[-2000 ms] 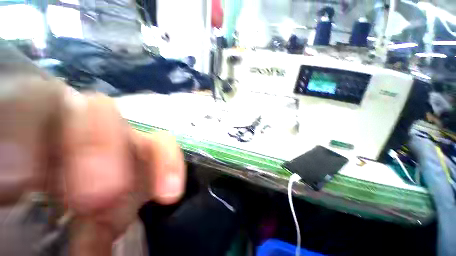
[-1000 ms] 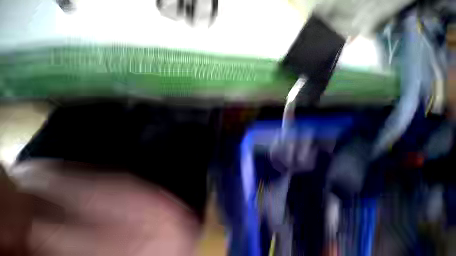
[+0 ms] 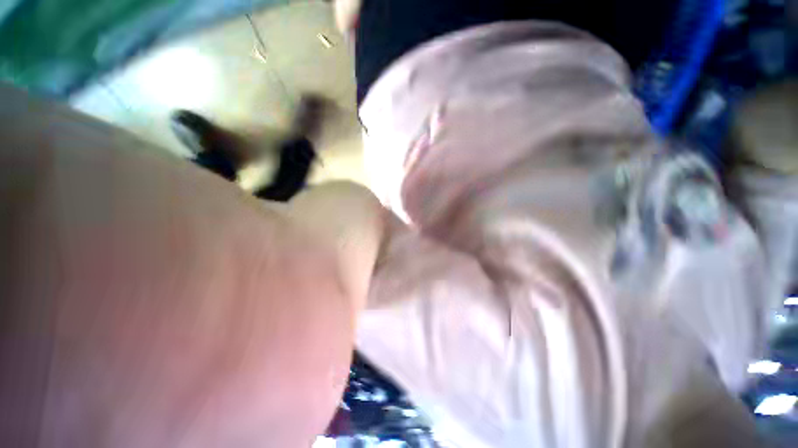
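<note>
A bare hand or wrist (image 3: 192, 297) fills the left side very close to the lens, large and blurred. I cannot tell whether it is my left hand or my right hand. Its fingers are not distinct, and any hold is hidden. Pale pink cloth (image 3: 490, 175), looking like a worn garment with folds and a printed patch, fills the middle and right. A small bit of skin (image 3: 346, 16) shows at the top edge. No machine or work piece can be made out.
A pale tiled floor (image 3: 337, 70) shows at the upper left, with dark footwear (image 3: 284, 171) on it. A blurred green surface (image 3: 52, 44) is in the top left corner. A bright blue plastic edge (image 3: 687, 66) is at the upper right. Ceiling lights (image 3: 774, 403) show at the lower right.
The view has swung and tilted away from the sewing machine and green table edge to pink clothing and the floor. The near hand or wrist now covers more of the left side.
</note>
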